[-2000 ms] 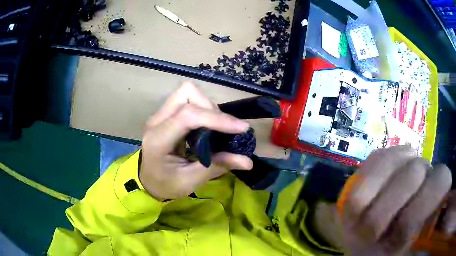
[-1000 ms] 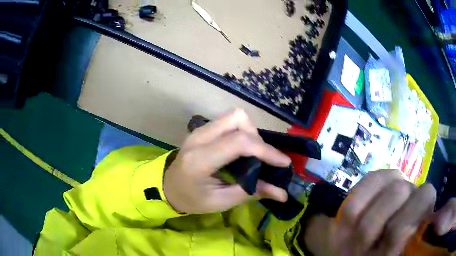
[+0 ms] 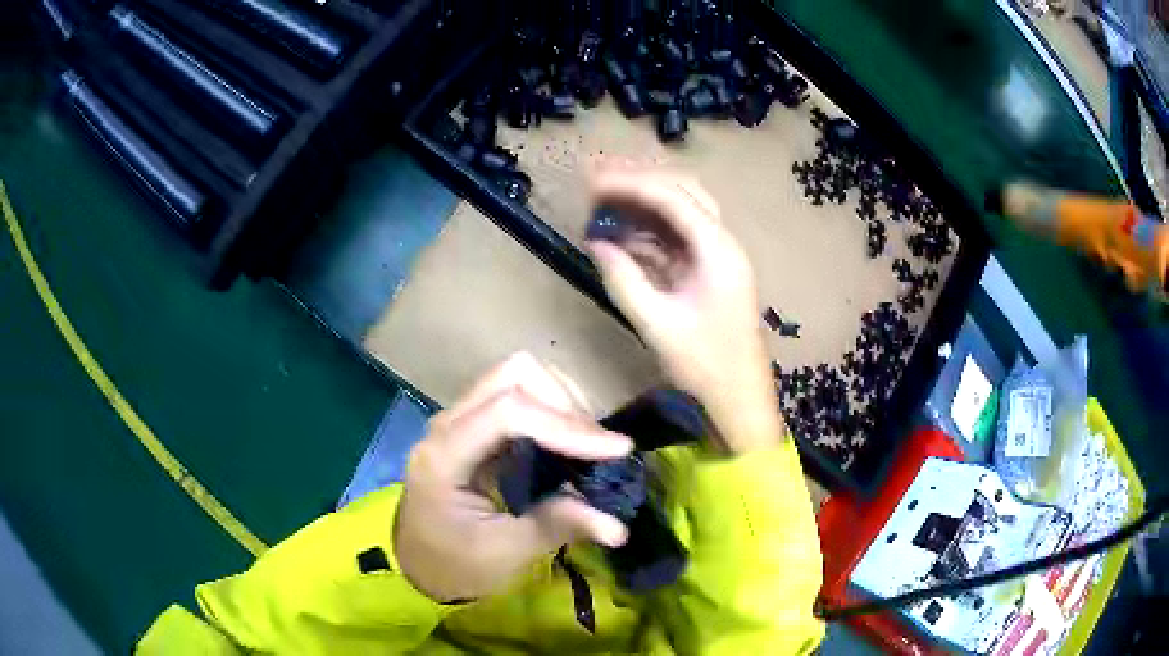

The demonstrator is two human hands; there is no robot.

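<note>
My left hand (image 3: 494, 481) holds the black tubular housing (image 3: 609, 484) low in front of my jacket, its round end towards me. A curved black piece sticks out sideways. My right hand (image 3: 679, 263) is over the parts tray (image 3: 756, 263), slightly blurred, with a small black cylindrical end cap (image 3: 618, 227) between thumb and fingers. Other end caps (image 3: 673, 100) lie piled at the tray's far left. Small black brackets (image 3: 840, 391) lie along the tray's right side.
The cardboard mat (image 3: 468, 301) lies between tray and me. A slotted carrier tray (image 3: 244, 167) is at left. The orange screwdriver (image 3: 1083, 224) hangs at upper right. The red screw feeder (image 3: 949, 532), with a cable across it, and yellow bin (image 3: 1105, 429) are at lower right.
My right hand has let go of the orange screwdriver and moved left over the tray, now with an end cap. My left hand still holds the housing. The view has turned and shifted.
</note>
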